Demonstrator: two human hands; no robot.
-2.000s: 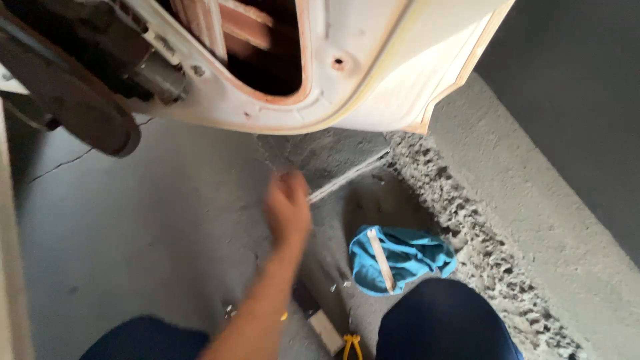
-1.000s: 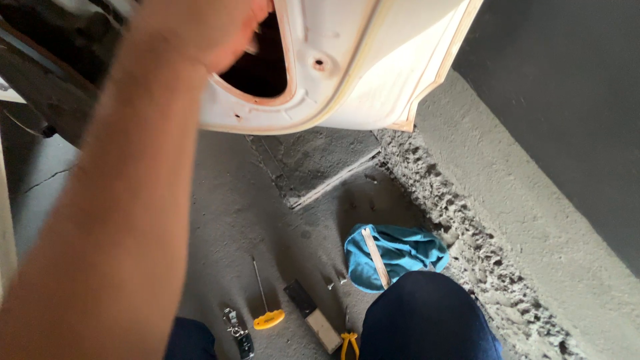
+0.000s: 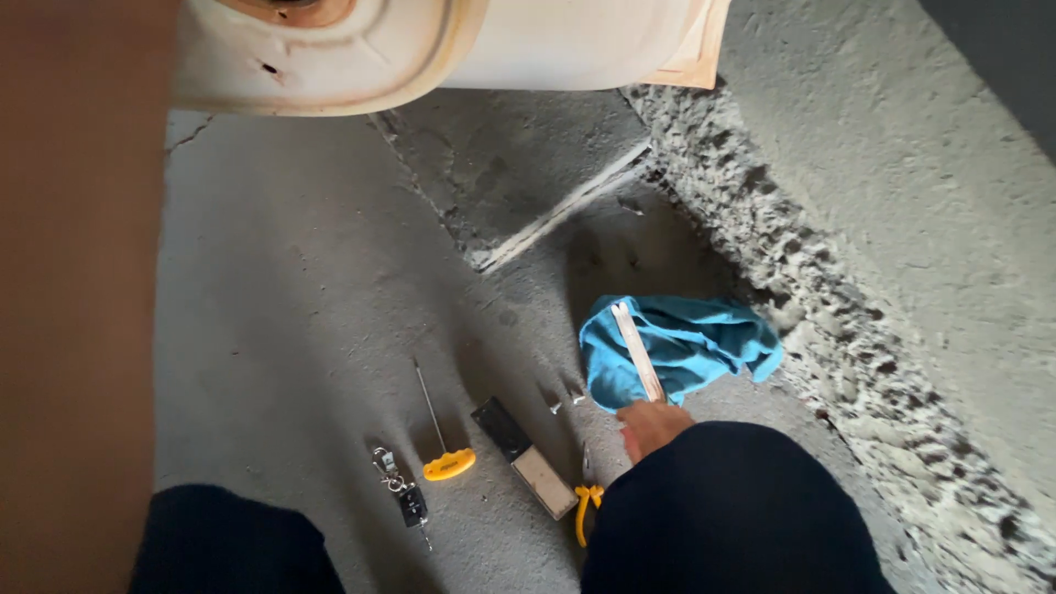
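Note:
My right hand comes out from behind my right knee, its fingers at the lower end of a pale flat bar with a notched tip. Whether they grip it is unclear. The bar lies across a crumpled blue cloth on the concrete floor. My left forearm fills the left edge, and the hand is out of view above. At the top hangs a worn white vehicle door panel with rust marks. Pliers with yellow handles lie left of my right knee, partly hidden.
On the floor lie a long thin tool with a yellow T-handle, a car key on a ring, a black and beige block and small screws or clips. A rough broken concrete edge runs down the right.
My left hand, low over the floor and later at the door opening, has gone out of view. My right hand has appeared beside the bar and cloth. The view has shifted downward.

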